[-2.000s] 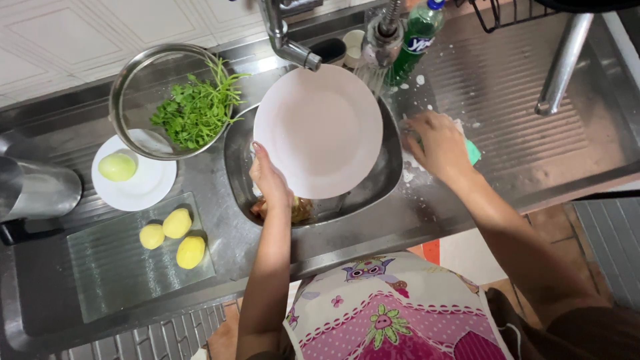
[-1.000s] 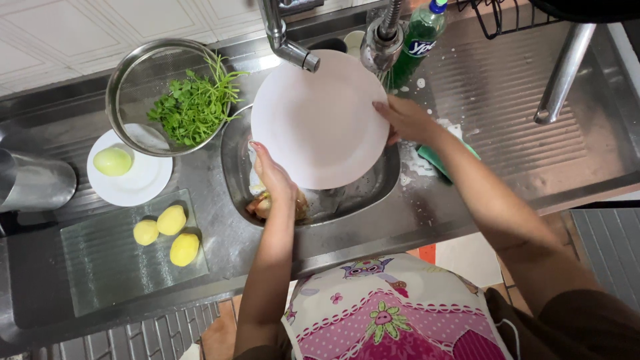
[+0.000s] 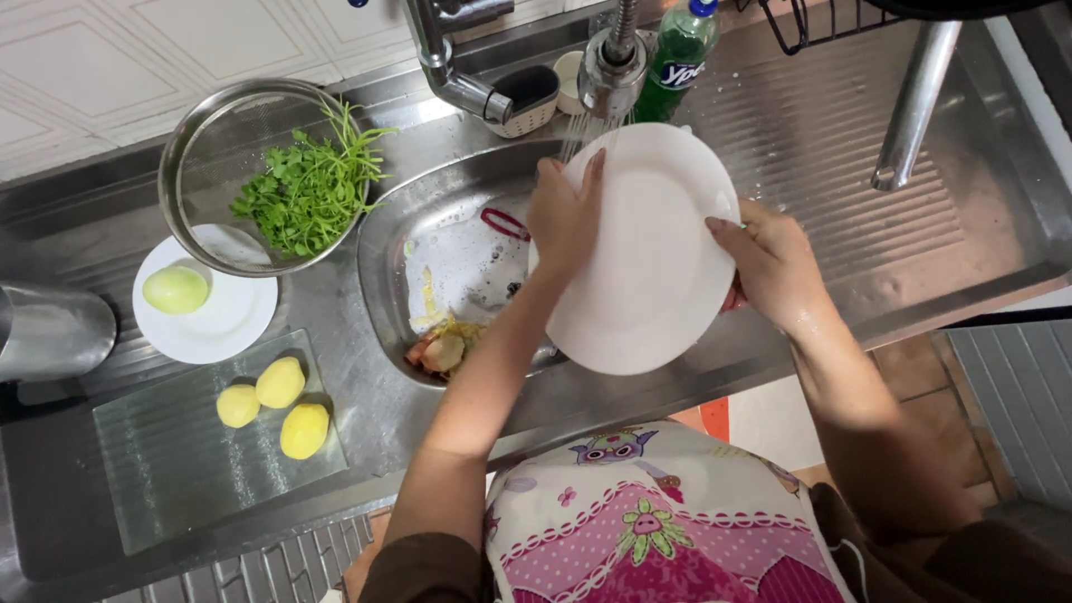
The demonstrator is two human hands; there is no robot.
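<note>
A white plate (image 3: 653, 260) is tilted over the right side of the steel sink basin (image 3: 381, 251), close under the running spray head (image 3: 613, 75). My left hand (image 3: 569, 213) lies at its upper left edge, fingers on the plate's face. My right hand (image 3: 766, 260) grips the right edge, thumb on the face and fingers behind. Water falls near the plate's upper left part. Suds, a red band-like loop (image 3: 505, 224) and food peelings (image 3: 444, 347) lie in the basin.
Left of the basin are a steel strainer (image 3: 172, 184) with green herbs, a plate (image 3: 205, 339) with a peeled onion, and a glass board (image 3: 167, 469) with several peeled potatoes. Behind stand a green Ypê detergent bottle (image 3: 674, 63) and a small caddy (image 3: 528, 100). A metal tube (image 3: 917, 105) juts in at right.
The plate has moved right, uncovering more of the basin. My left hand has shifted up from its lower left edge. My right hand left the green sponge and took hold of the plate's right side.
</note>
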